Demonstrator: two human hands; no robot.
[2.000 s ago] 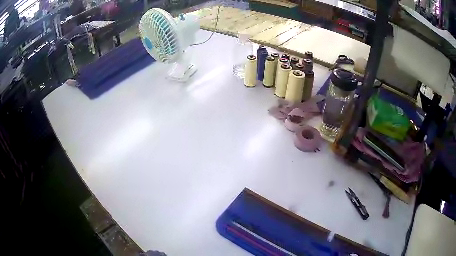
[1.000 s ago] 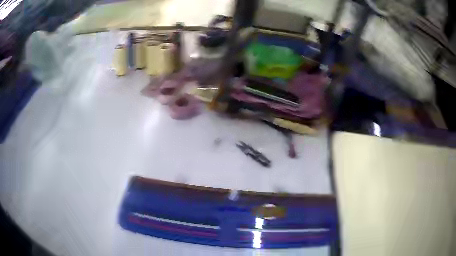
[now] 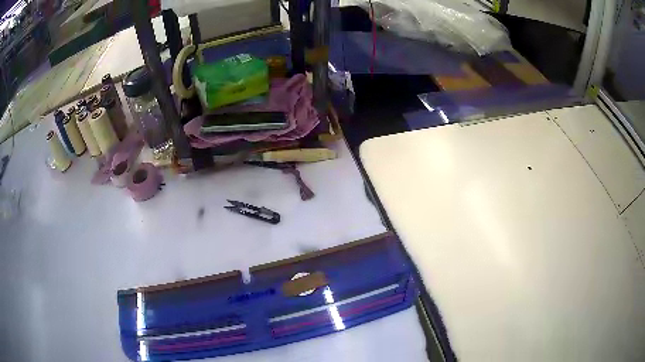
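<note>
No hand is in view. A long shiny blue sewing template (image 3: 269, 305) lies flat on the white worktable (image 3: 64, 254), its right end at the dark gap beside the cream machine bed (image 3: 509, 233). It has a brown strip and a notch on its far edge, white and pink lines along its slots, and a tan patch with a white spot right of the middle. Black thread snips (image 3: 252, 211) lie beyond it with their blades apart, pointing left.
Thread cones (image 3: 102, 132), pink tape rolls (image 3: 144, 182) and a clear bottle (image 3: 147, 117) stand at the left. The dark-framed rack holds a green packet (image 3: 231, 81) and a phone (image 3: 244, 121) on pink cloth (image 3: 305, 106). A pale wooden handle (image 3: 298, 155) lies in front.
The view has swung right. The fan has left the picture; the whole template and much more of the cream bed now show. The snips and template lie as before on the table.
</note>
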